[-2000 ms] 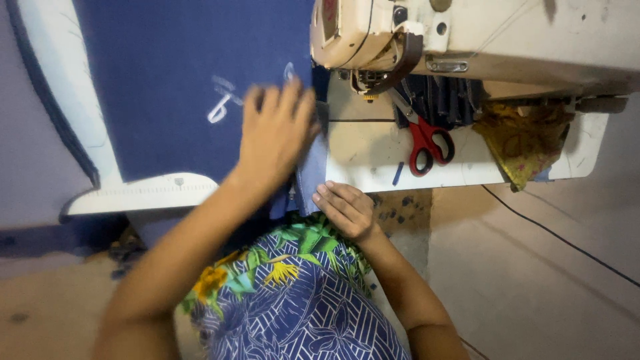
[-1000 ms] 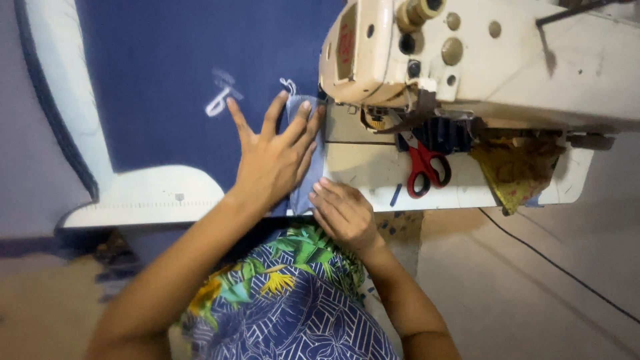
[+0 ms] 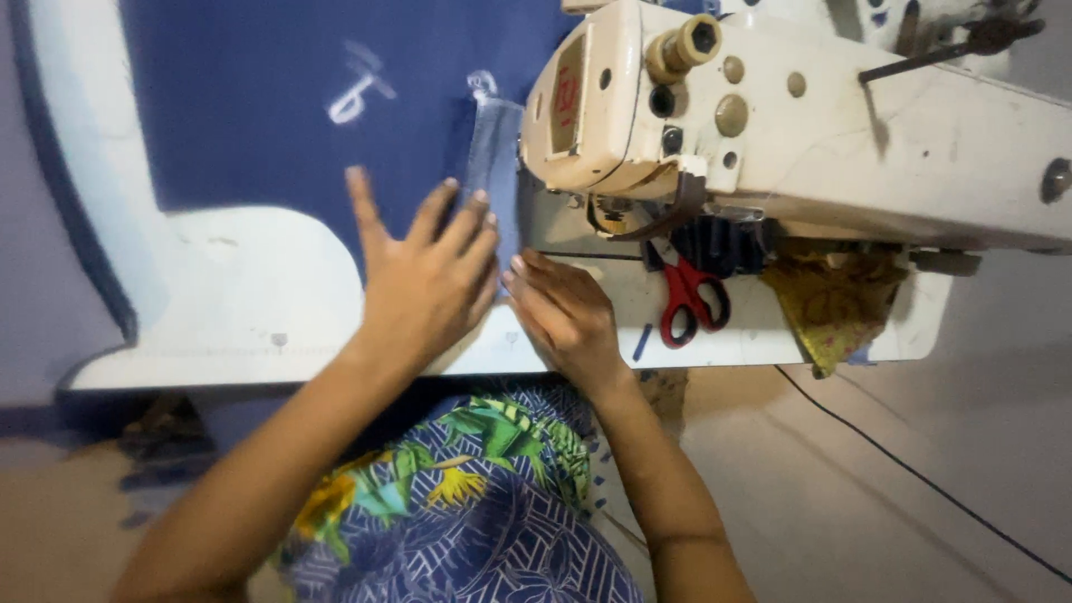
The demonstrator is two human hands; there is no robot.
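A large piece of dark blue fabric (image 3: 268,109) with white chalk-like marks lies on the white sewing table (image 3: 251,276). Along its right side runs a lighter blue folded strip (image 3: 499,159). My left hand (image 3: 431,272) rests flat with spread fingers on the dark fabric, its fingertips beside the strip. At the strip's near end, my right hand (image 3: 565,314) pinches the cloth edge between thumb and fingers. Just right of the strip stands the head of a sewing machine (image 3: 603,109); its needle area is partly hidden.
Red-handled scissors (image 3: 688,301) lie right of my right hand, near a small blue stick-like piece (image 3: 642,342). Dark cloth (image 3: 720,247) is bunched under the machine arm. A yellow patterned cloth (image 3: 825,301) hangs over the table edge. A black cable (image 3: 904,473) runs down at right.
The fabric has slid toward me, and its near edge no longer hangs over the table edge at the strip. My right hand has gone from lying flat to pinching. The view has shifted somewhat.
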